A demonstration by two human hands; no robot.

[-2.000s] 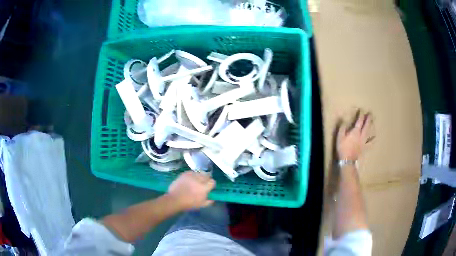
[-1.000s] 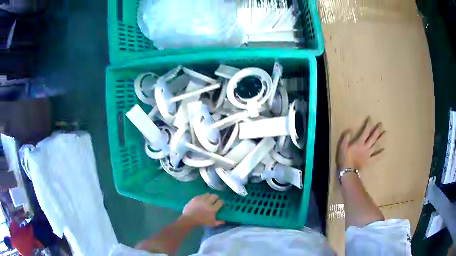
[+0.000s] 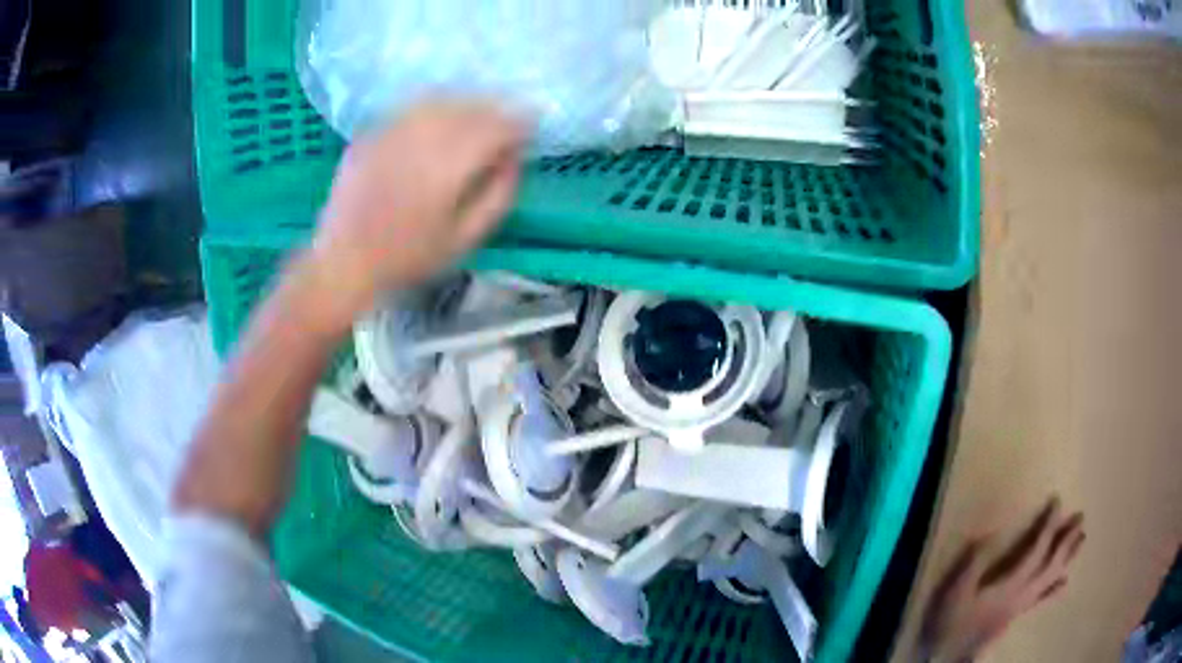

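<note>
My left hand (image 3: 421,188) is blurred, with its fingers curled, over the adjoining rims of the two green crates, in front of the clear bag (image 3: 557,65). Whether it grips anything cannot be told. The near green crate (image 3: 927,389) holds a jumble of white assembled units (image 3: 726,469), rings with flat arms sticking out. The far green crate (image 3: 778,233) holds the crumpled bluish bag and a stack of white pronged plates (image 3: 765,123). My right hand (image 3: 1011,576) lies on the cardboard at the lower right, fingers spread and empty.
The brown cardboard bench top (image 3: 1076,259) runs along the right side. A white packet (image 3: 1102,16) lies at its far end. White cloth-like material (image 3: 136,415) hangs at the left, with a blurred red item (image 3: 65,589) below it.
My left hand has left the near crate's near rim and moved forward to the far crate's edge. The view has shifted, showing more of the far crate. My right hand now appears lower in the picture.
</note>
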